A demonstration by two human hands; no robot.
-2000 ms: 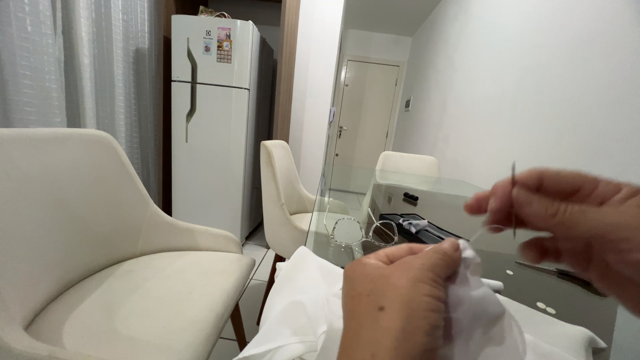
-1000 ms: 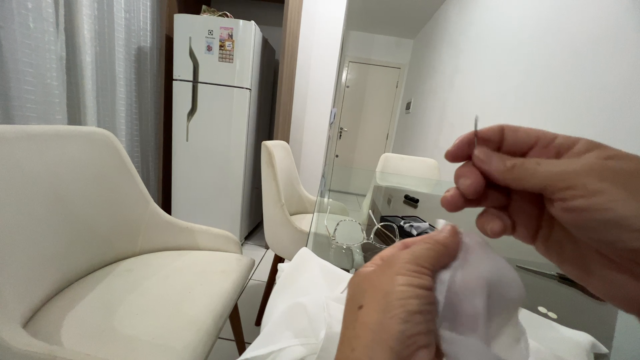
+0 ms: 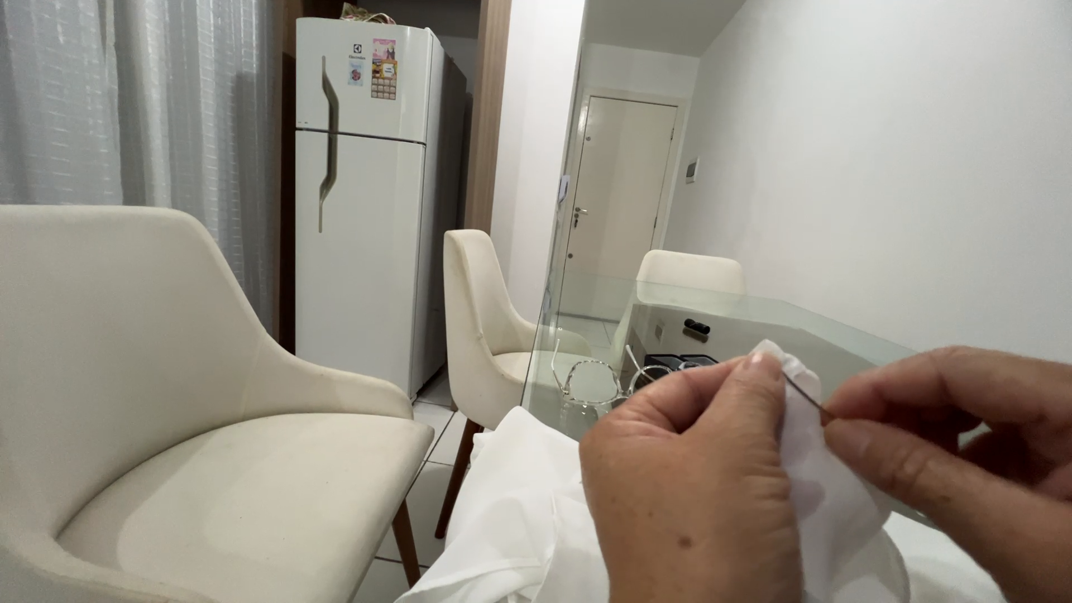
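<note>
White fabric (image 3: 511,511) lies in front of me at the bottom and rises between my hands. My left hand (image 3: 695,477) pinches a fold of it between thumb and forefinger, near the centre right. From the right comes my right hand (image 3: 955,444), with a thin sewing needle (image 3: 806,392) between thumb and forefinger. The needle slants up and left, its far end at the pinched fold; whether it pierces the fabric I cannot tell. Any thread is too fine to make out.
Clear-framed eyeglasses (image 3: 590,383) rest on a glass table (image 3: 754,314), behind my left hand. A small black object (image 3: 696,327) and dark open-looking cases (image 3: 662,362) are farther back. Cream chairs (image 3: 251,494) stand at the left and beyond the table. A white refrigerator (image 3: 360,251) is behind.
My right hand was raised apart from the fabric with the needle upright one second ago. It has come down and left, bringing the needle to the fold at my left fingertips.
</note>
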